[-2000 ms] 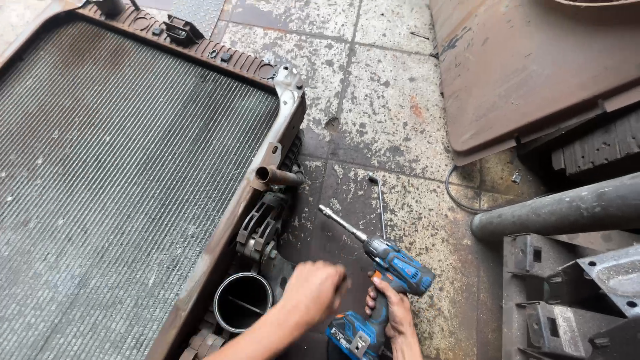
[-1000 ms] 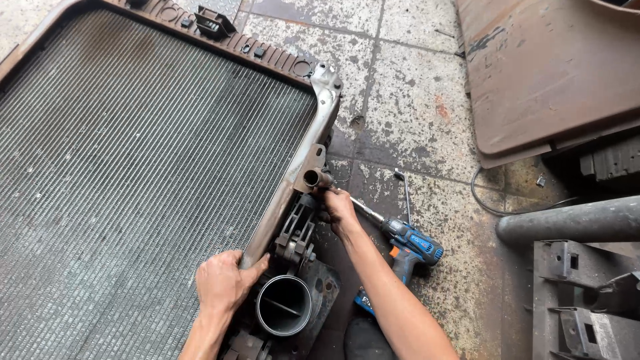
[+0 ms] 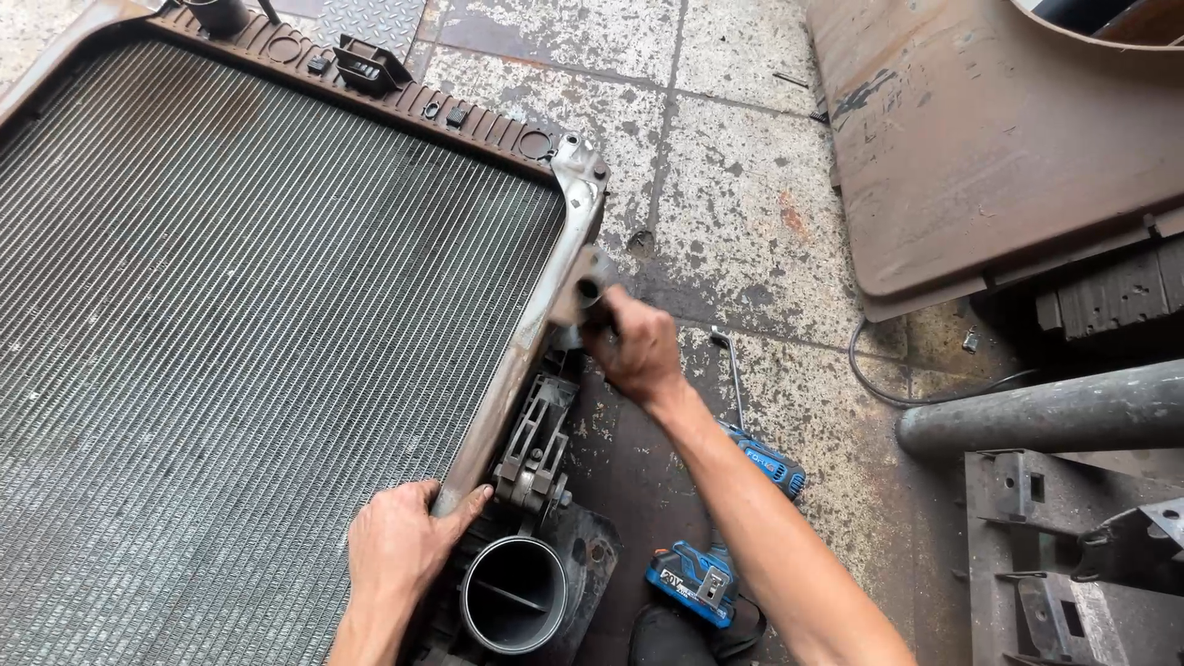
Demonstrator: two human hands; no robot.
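Observation:
My left hand [image 3: 412,541] grips the metal side rail [image 3: 495,416] of a large radiator [image 3: 268,305], thumb on the rail's outer side. Higher along that edge, my right hand [image 3: 638,342] holds a short pipe fitting with a bracket [image 3: 589,282], blurred by motion. Between the hands, a black slotted bracket [image 3: 536,444] sits on the radiator's side, above a round black pipe opening [image 3: 513,595]. A blue cordless power tool [image 3: 777,467] lies on the floor, partly hidden by my right forearm; its battery [image 3: 694,583] shows below the arm.
A wrench-like metal tool [image 3: 733,370] lies on the worn floor by the power tool. On the right are a large brown panel [image 3: 990,157], a thick grey pipe [image 3: 1045,412], a cable [image 3: 869,375] and metal brackets [image 3: 1045,601]. A dark shoe [image 3: 671,638] stands at the bottom.
Two seconds ago my right hand held the power tool; now the tool lies on the floor. My left hand took hold of the rail. The pipe fitting has shifted from its earlier place in my right hand.

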